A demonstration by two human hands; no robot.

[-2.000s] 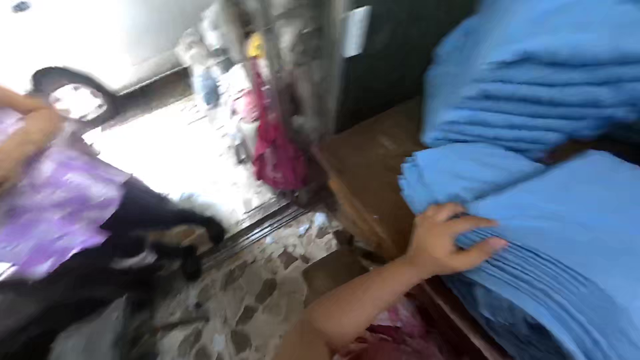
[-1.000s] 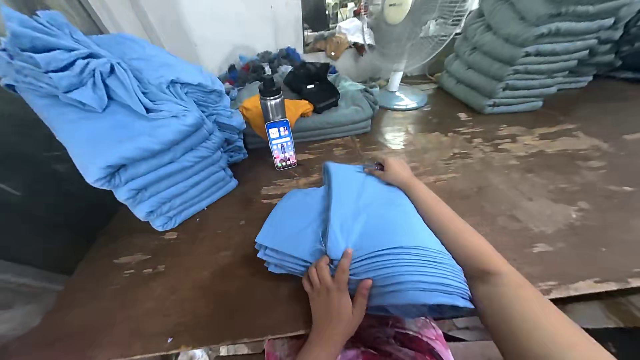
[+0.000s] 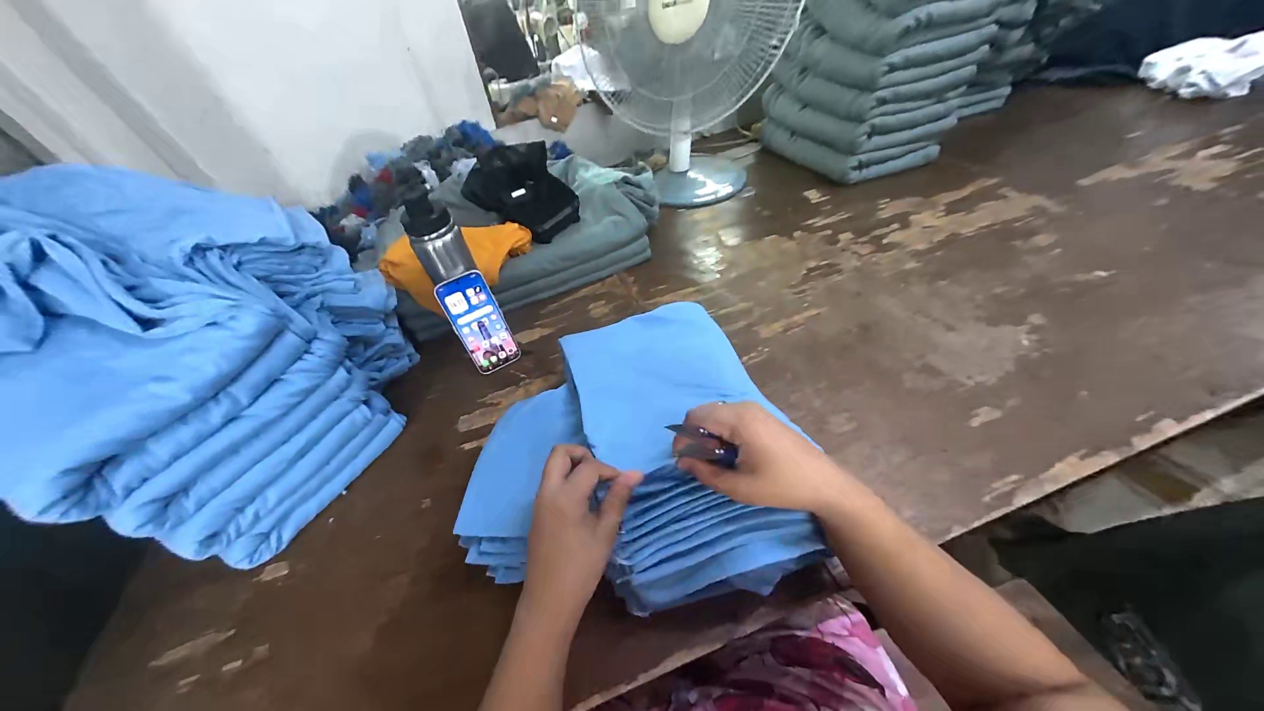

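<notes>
A stack of folded light-blue fabric pieces (image 3: pixel 662 365) lies near the front edge of the brown table. My right hand (image 3: pixel 755 454) is closed around small thread snips (image 3: pixel 706 449), whose two blades point left, apart, over the stack. Just left of the blades, my left hand (image 3: pixel 583 494) pinches the edge of the blue fabric between thumb and fingers. The layered edges of the stack fan out below both hands.
A tall pile of blue fabric (image 3: pixel 197 395) fills the left. Behind the stack are a phone (image 3: pixel 477 321) with its screen lit, a metal bottle (image 3: pixel 439 242), orange cloth (image 3: pixel 504 240) and black cloth (image 3: pixel 523 188). A fan (image 3: pixel 699 183) and grey-green fabric piles (image 3: pixel 869 109) stand farther back.
The view has swung from the doorway and a person there to the table. Since one second ago, my right hand has come from the stack's far edge toward my left hand, and the snips now show.
</notes>
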